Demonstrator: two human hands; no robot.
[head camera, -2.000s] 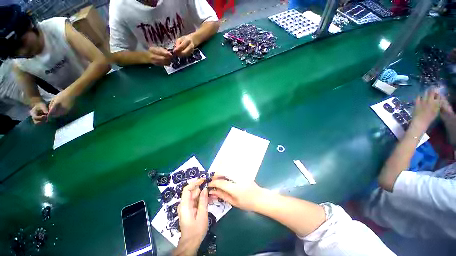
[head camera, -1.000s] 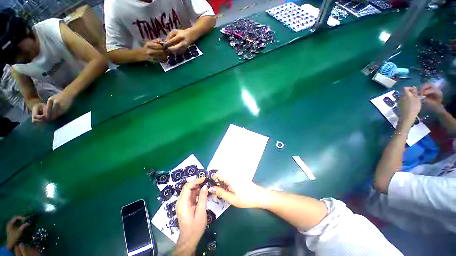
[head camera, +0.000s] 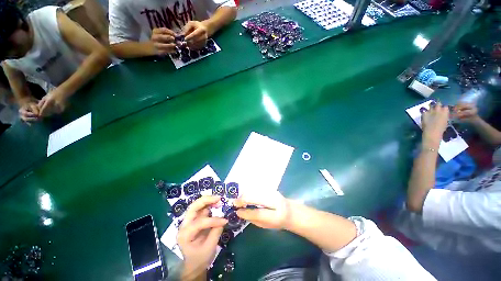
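My left hand (head camera: 199, 230) and my right hand (head camera: 267, 211) meet over the near part of a white sheet (head camera: 170, 235). Their fingertips pinch a small dark part (head camera: 225, 206); its exact outline is unclear. A black ringed unit (head camera: 234, 219) shows just below the fingertips; whether it is held or lies on the sheet I cannot tell. More black squarish units (head camera: 206, 183) lie in rows on the sheet, partly hidden by my left hand. A blank white sheet (head camera: 260, 164) lies beyond, partly behind my right hand.
A phone (head camera: 144, 247) lies left of the sheet. A white ring (head camera: 306, 156) and white strip (head camera: 332, 182) lie right. Loose dark parts (head camera: 22, 262) sit at lower left. A parts pile (head camera: 273, 34) and two people are across the green bench (head camera: 181, 131); another person works at right.
My hands have drawn slightly apart, and the left hand has shifted left. Ringed units at the right end of the far row now show more clearly. The view has shifted a little.
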